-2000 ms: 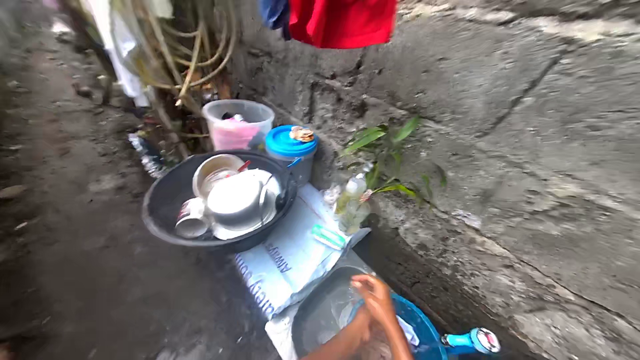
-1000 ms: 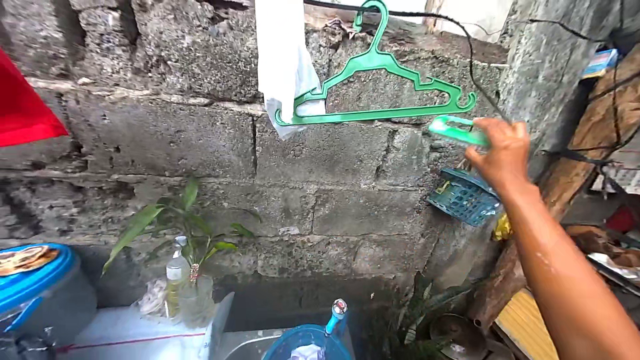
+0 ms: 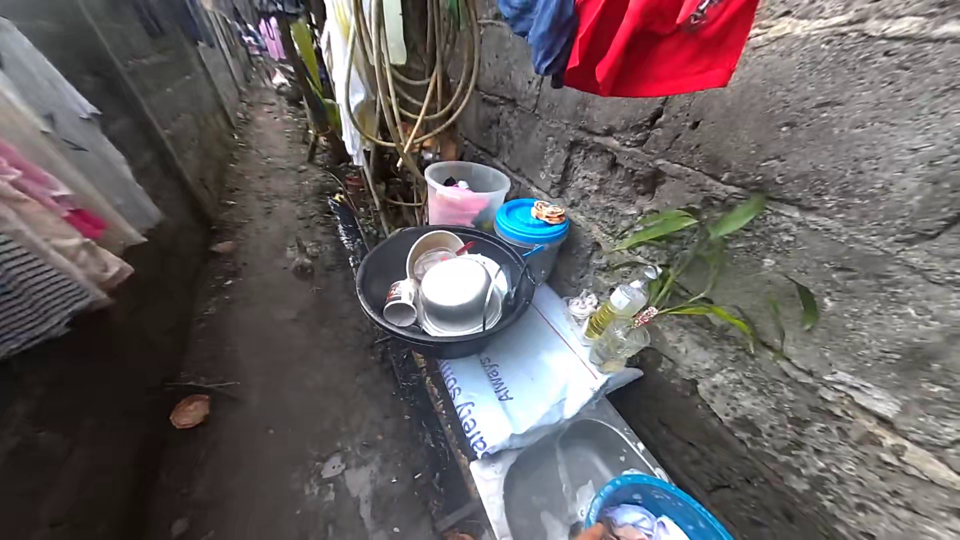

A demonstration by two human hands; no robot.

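At the bottom edge, a small part of one of my hands shows by cloth in a blue plastic basin; which hand it is, and its grip, I cannot tell. The blue basin rests in a grey sink. Beyond the sink lies a printed white plastic sack. A black basin holds an upturned metal pot, a mug, a bowl and utensils. Clear bottles, one with yellow liquid, stand near the wall.
A clear tub and a blue-lidded container stand behind the black basin. Plant leaves lean from the concrete-block wall. Red cloth and coiled hose hang above. A dirt path runs along the left.
The green brush lay on the sack, then was in my raised right hand by the wall; now it is out of sight. That raised arm has left the view, which has swung back left.
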